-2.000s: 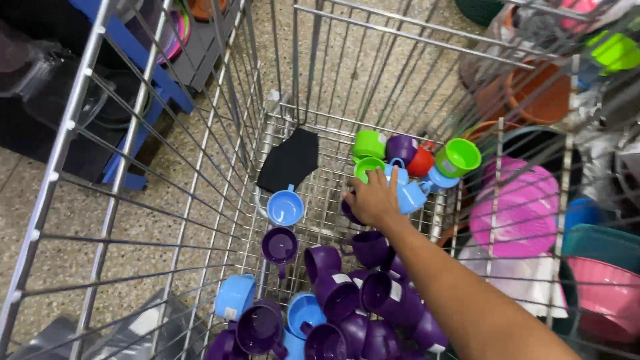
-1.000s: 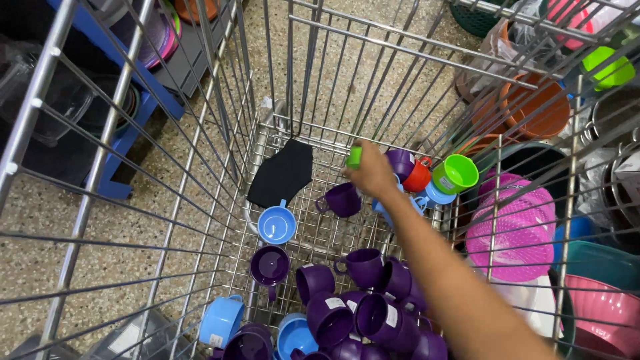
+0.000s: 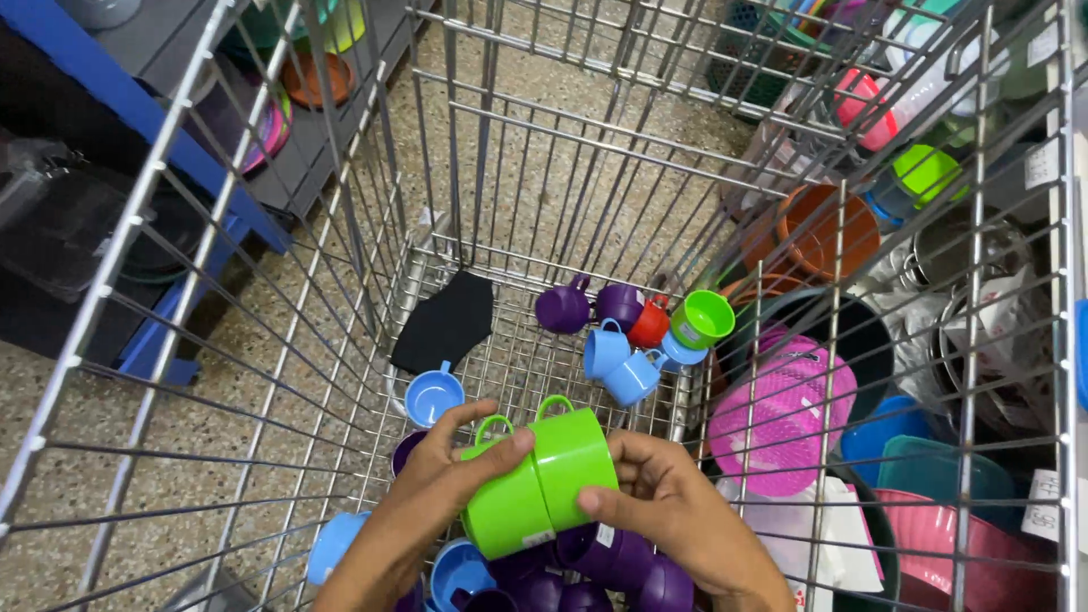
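Two lime green plastic cups [image 3: 574, 467] with handles are pressed end to end between my hands, above the wire shopping cart's floor. My left hand [image 3: 433, 484] grips the left cup, and my right hand [image 3: 671, 510] grips the right one. Purple cups [image 3: 629, 561] are piled beneath them, with a blue cup [image 3: 459, 571] beside the pile. Farther up stand a purple cup [image 3: 563, 308], a red cup [image 3: 650, 323], blue cups [image 3: 633, 379] and another green cup [image 3: 703, 320]. One blue cup [image 3: 433, 398] sits near a black cloth-like piece [image 3: 446, 321].
Metal wire walls of the cart [image 3: 595, 136] surround the cups. Outside on the right are a pink mesh basket [image 3: 790, 416], a terracotta-coloured pot [image 3: 829, 231] and a pink tub [image 3: 952, 544]. A blue-framed shelf [image 3: 153, 127] stands on the left.
My left hand has come into view. Green cups that stood among the far cups two seconds ago are now held in both hands. A purple cup has moved up beside the far group.
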